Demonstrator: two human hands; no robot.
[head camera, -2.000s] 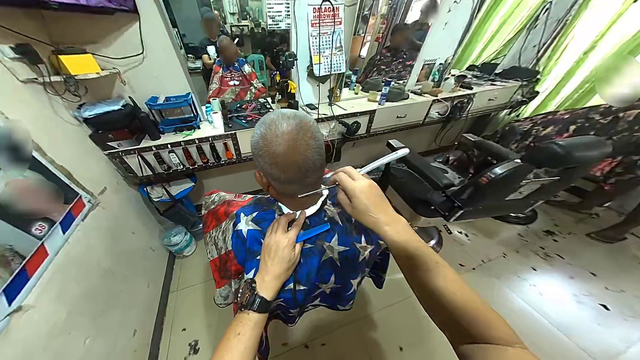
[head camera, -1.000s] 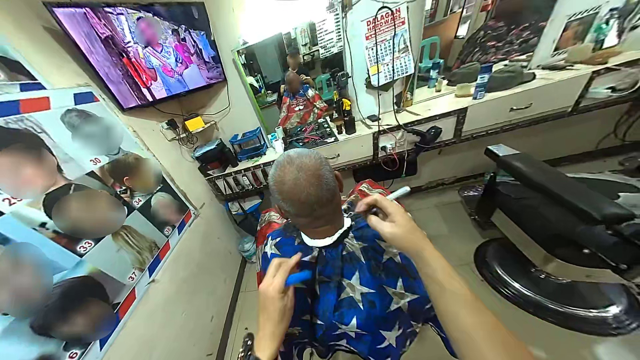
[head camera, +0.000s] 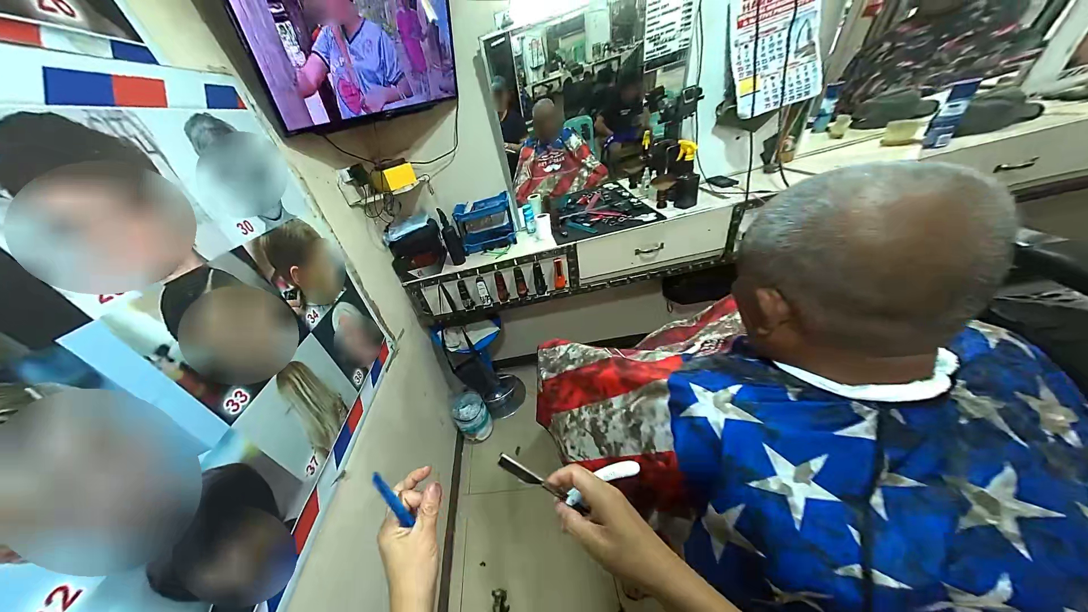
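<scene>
My left hand (head camera: 411, 535) is raised at the lower middle, its fingers closed around a blue comb (head camera: 393, 500). To its right, my right hand (head camera: 599, 518) grips a straight razor with a white handle (head camera: 619, 470) and a dark blade end (head camera: 520, 469). Neither hand touches the seated person (head camera: 875, 255) at the right, who is seen from behind with short grey hair. A white neck strip (head camera: 884, 389) circles the person's neck above a star-and-stripe barber cape (head camera: 790, 476).
A counter (head camera: 650, 255) with hair clippers hanging at its front runs below a mirror (head camera: 586, 102). A plastic jar (head camera: 472, 416) stands on the floor by the left wall. A poster (head camera: 153, 314) covers that wall, beneath a television (head camera: 357, 51).
Both hands have come away from the person's neck to the person's left, with the comb and razor still held. The view has swung left and closer.
</scene>
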